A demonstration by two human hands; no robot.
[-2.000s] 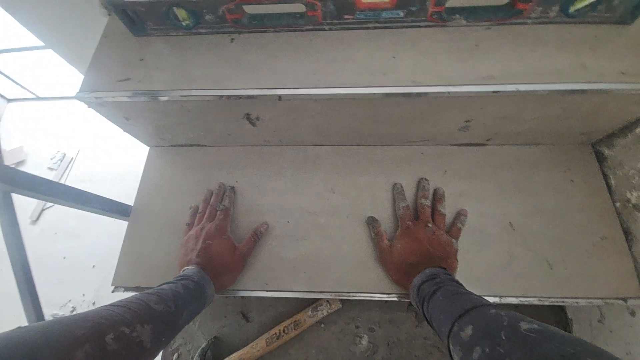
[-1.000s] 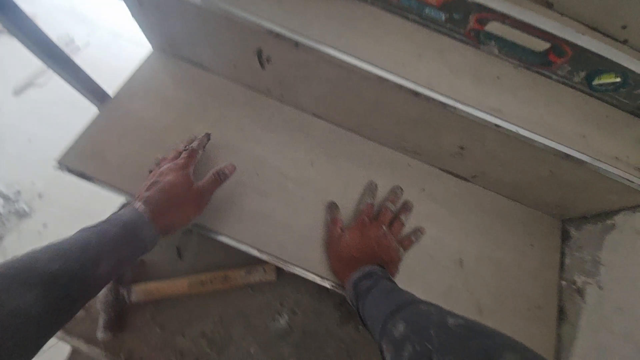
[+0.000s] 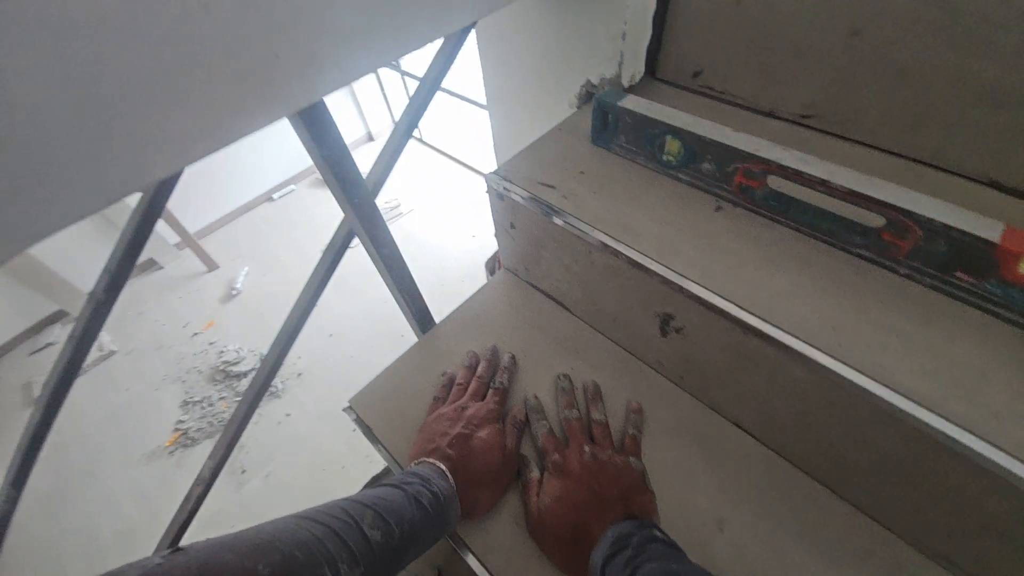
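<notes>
My left hand (image 3: 472,440) lies palm down, fingers spread, on the tile of a stair tread (image 3: 688,488) near its left end. Close beside it on the right, my right hand (image 3: 588,472) presses flat on the same tread, the thumbs nearly touching. Neither hand holds anything; grey dust or mortar coats the fingers. Behind them rises a tiled riser (image 3: 640,312) with a dark smudge, topped by a metal edge trim (image 3: 680,276). A spirit level (image 3: 800,192) rests on the tread above.
Left of the stair, dark metal bars (image 3: 360,216) cross beside the open drop. Far below is a pale floor (image 3: 320,432) with a heap of rubble (image 3: 232,384). A slanted pale surface (image 3: 200,96) fills the upper left, and another dark riser (image 3: 848,72) stands at upper right.
The view has swung toward the stair's left end. My right hand has moved along the tread to beside my left hand; they were well apart earlier. The hammer seen earlier is out of view.
</notes>
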